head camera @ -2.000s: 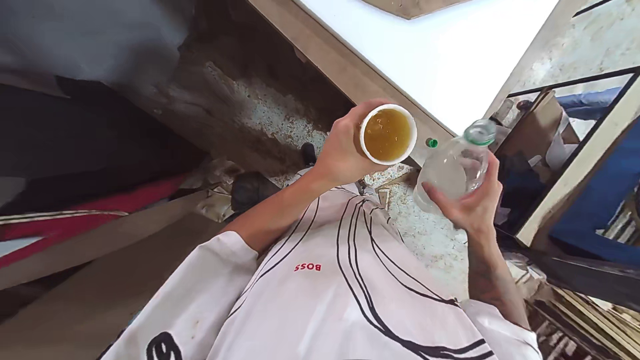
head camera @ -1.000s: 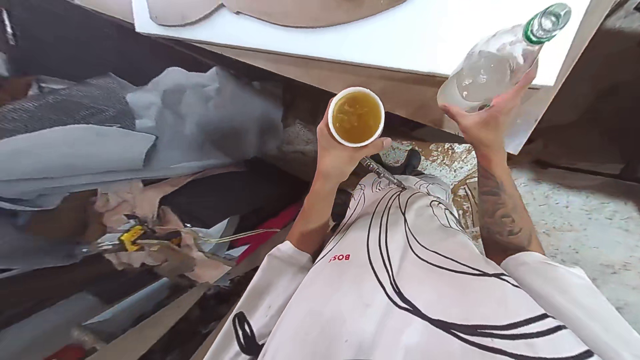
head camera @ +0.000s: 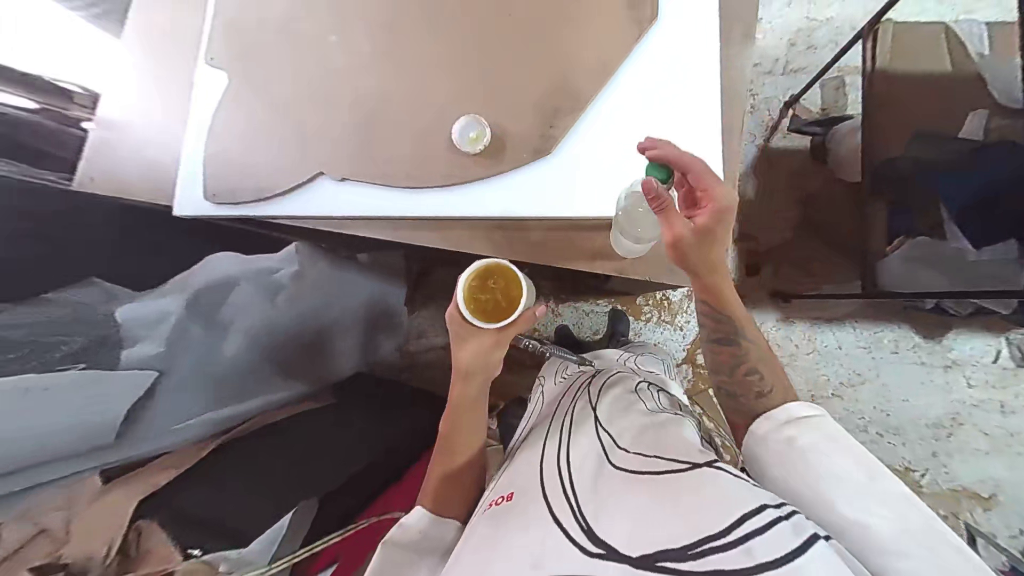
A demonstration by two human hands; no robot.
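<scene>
My left hand is closed around a white cup of amber liquid, just in front of the table edge. To the right, my right hand has its thumb and fingers at the green cap on a clear plastic bottle. The bottle stands at the near right of the table, partly hidden by my thumb. A small round white item, perhaps a cup or lid, rests on a brown flat panel.
The brown panel lies on a white sheet over the table. Grey fabric or sheeting is heaped at the left. A dark metal-framed rack with scraps stands at the right, beside a worn, paint-flecked floor.
The bottle, held up with its neck bare a second ago, now stands on the table with the green cap at its top. My right hand has moved to the cap. The view has shifted.
</scene>
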